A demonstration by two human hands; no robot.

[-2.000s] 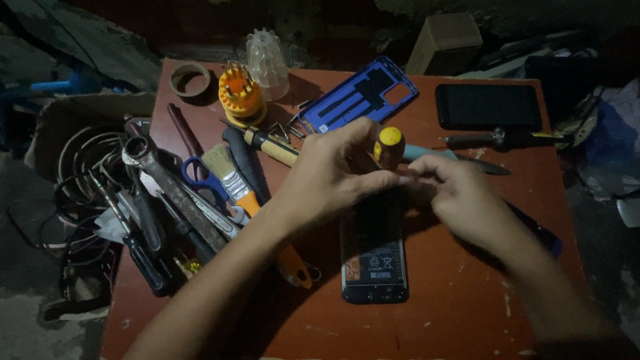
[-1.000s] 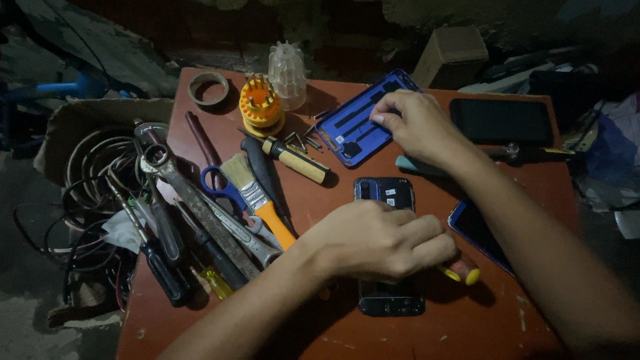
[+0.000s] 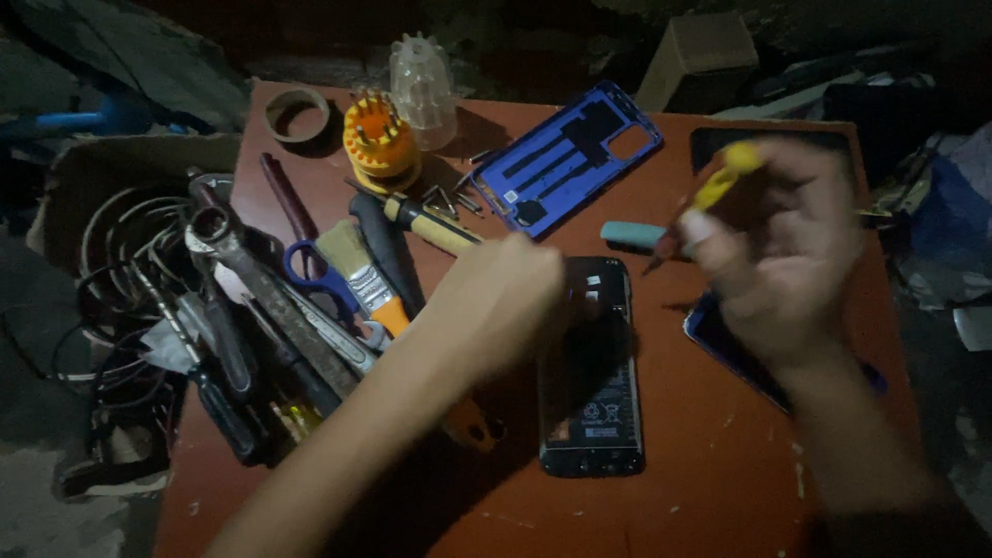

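An opened smartphone (image 3: 593, 387) lies on the red tabletop, its battery showing. My left hand (image 3: 504, 302) is closed at the phone's upper left side; its fingertips are hidden, so whether it grips the phone's edge is unclear. To the right of the phone, my right hand (image 3: 783, 248), blurred, holds a small screwdriver (image 3: 717, 182) with a yellow end, tip pointing down and left. Beyond the phone lies a blue phone back cover (image 3: 573, 159), inner side up. A dark blue-edged phone part (image 3: 736, 349) lies partly beneath my right wrist.
An orange bit holder (image 3: 380, 147), its clear cover (image 3: 422, 93) and a tape roll (image 3: 297, 120) stand at the back. Loose bits (image 3: 446, 200) lie near a yellow-black handle (image 3: 434, 225). A paintbrush (image 3: 372, 283), wrenches (image 3: 271, 310) and screwdrivers crowd the left. A teal-handled tool (image 3: 632, 235) lies right of centre.
My right hand has left the blue cover and now holds the screwdriver, which was at my left hand one second ago. My left hand has moved up from the phone's middle to its upper left.
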